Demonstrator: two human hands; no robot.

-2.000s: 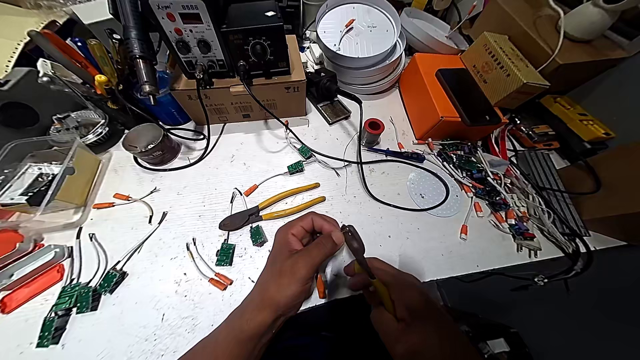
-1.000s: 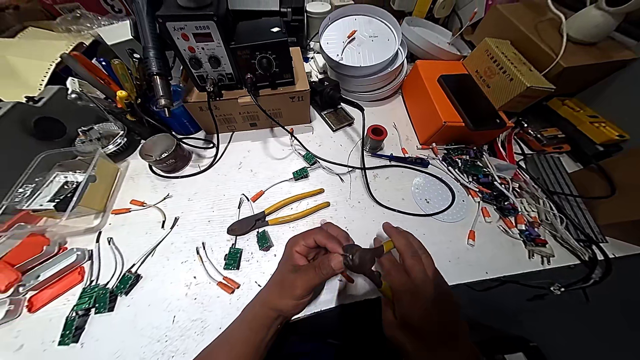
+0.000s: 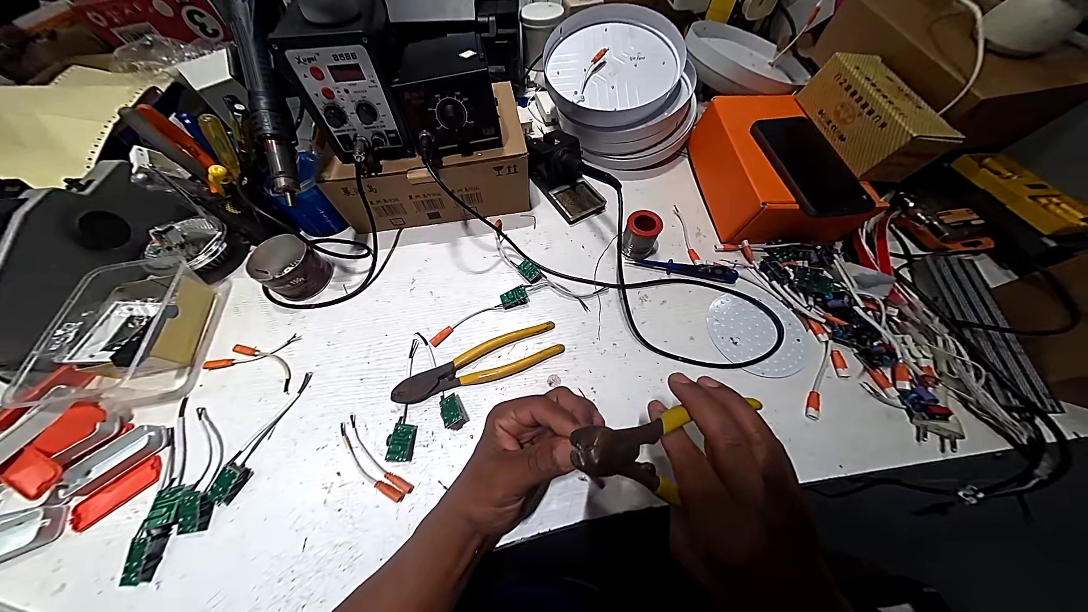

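Note:
My right hand (image 3: 735, 476) holds yellow-handled pliers (image 3: 608, 449), their jaws pointing left and meeting the fingertips of my left hand (image 3: 535, 450). My left thumb and fingers are pinched together at the jaws; what they pinch is too hidden to name. Left of my hands, yellow-handled cable cutters (image 3: 425, 382) lie on the white table beside small green circuit boards (image 3: 401, 442) with wires. Two wires with orange connectors (image 3: 393, 490) lie nearer the table's front. More wired circuit boards (image 3: 194, 510) are grouped at the left.
A soldering station (image 3: 344, 81) stands on a cardboard box (image 3: 442, 191) at the back. Its black cable (image 3: 625, 289) loops over the table. A solder spool (image 3: 640, 234), a perforated round disc (image 3: 755, 333) and a heap of wired boards (image 3: 841, 314) lie to the right.
The pliers have turned in my right hand, from pointing up and away to pointing left. My right hand's fingers have spread across the handles. My left hand still pinches at the jaws.

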